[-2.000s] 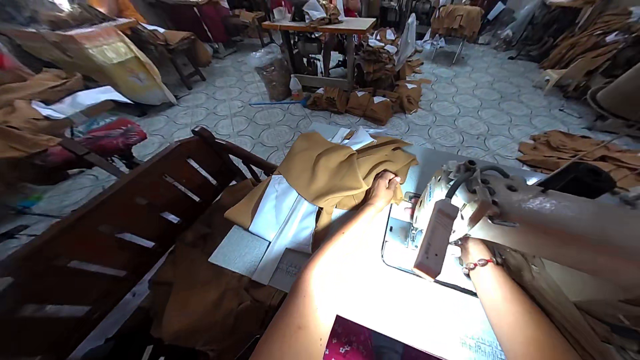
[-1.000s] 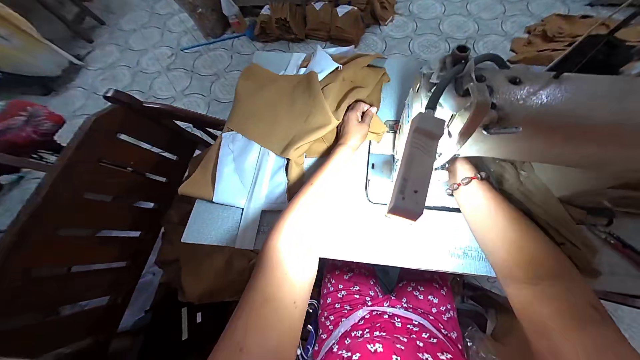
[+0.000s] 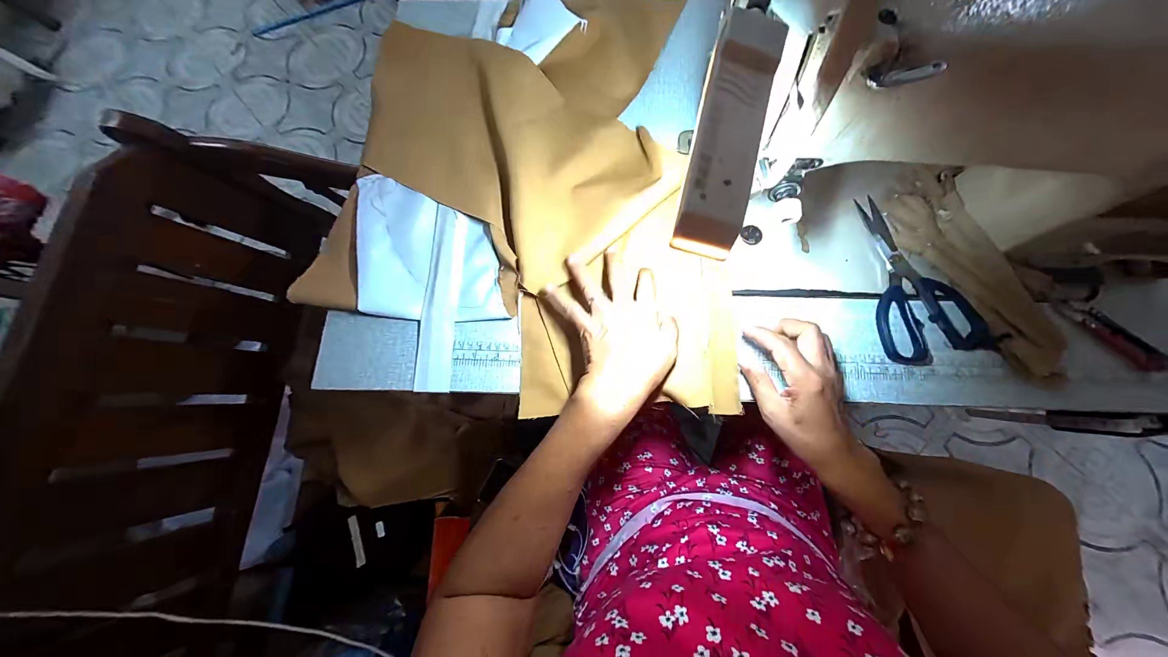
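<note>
Brown fabric [image 3: 566, 173] lies over the sewing table, its lower end reaching the front edge. My left hand [image 3: 625, 338] rests flat on it with the fingers spread. My right hand [image 3: 798, 383] is just right of the fabric's edge, fingers curled and apart over the table, nothing seen in them. The sewing machine [image 3: 958, 100] stands at the upper right, and a long box-shaped attachment [image 3: 730, 137] in front of its head hides the needle. White pocket fabric [image 3: 392, 251] with a pale strip lies on the brown cloth at the left.
Blue-handled scissors [image 3: 912, 292] lie right of the machine's head beside a crumpled brown cloth piece [image 3: 995, 274]. A printed ruler scale [image 3: 876, 367] runs along the table's front. A dark wooden slatted bench [image 3: 182, 365] stands at the left, with brown cloth [image 3: 401, 447] beside it under the table.
My left hand has come from the fabric's far part beside the machine to the near part, now flat. My right hand has drawn back from beside the machine's head. The view has tilted down.
</note>
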